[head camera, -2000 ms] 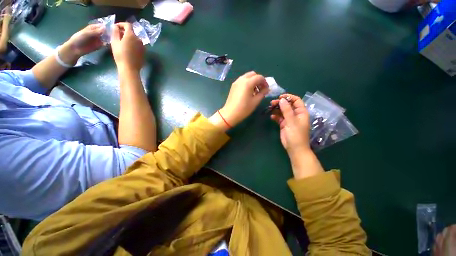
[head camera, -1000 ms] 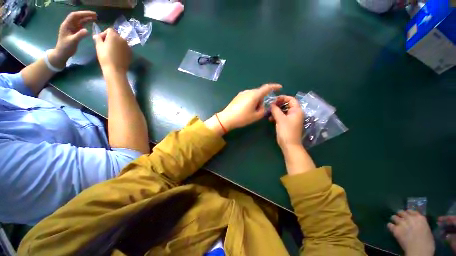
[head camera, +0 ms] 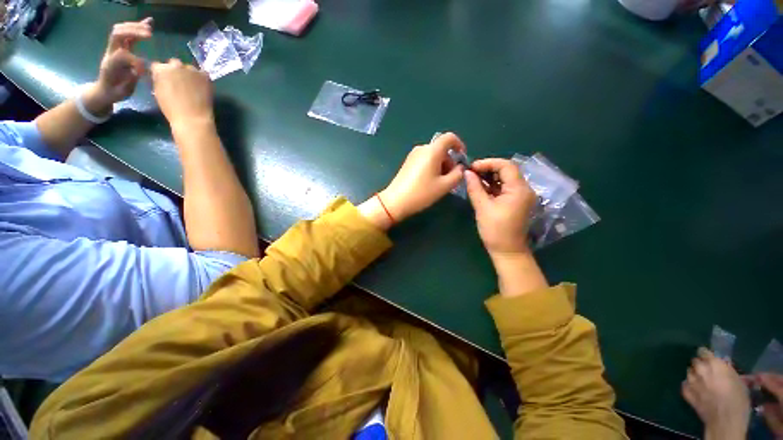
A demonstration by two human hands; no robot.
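My left hand (head camera: 422,183) pinches a small clear bag (head camera: 459,158) at the middle of the green table. My right hand (head camera: 503,206) is right beside it, its fingertips meeting the bag's edge, and holds a short black cable (head camera: 490,179), partly hidden by the fingers. A bagged cable (head camera: 361,98) lies flat to the upper left of my hands, with a dark loop inside. Overlapping bags of small parts (head camera: 562,196) lie just right of my right hand and partly behind it.
A person in light blue (head camera: 185,103) works at the left, beside crumpled clear bags (head camera: 225,51). A pink and white stack (head camera: 283,15) lies at the far side. A blue and white carton (head camera: 745,73) stands upper right. Another person's hands (head camera: 719,394) hold bags lower right.
My hands have come together, the right one bringing the cable to the bag in the left. The neighbour's hands have moved off the crumpled bags. Another person's hands have appeared lower right.
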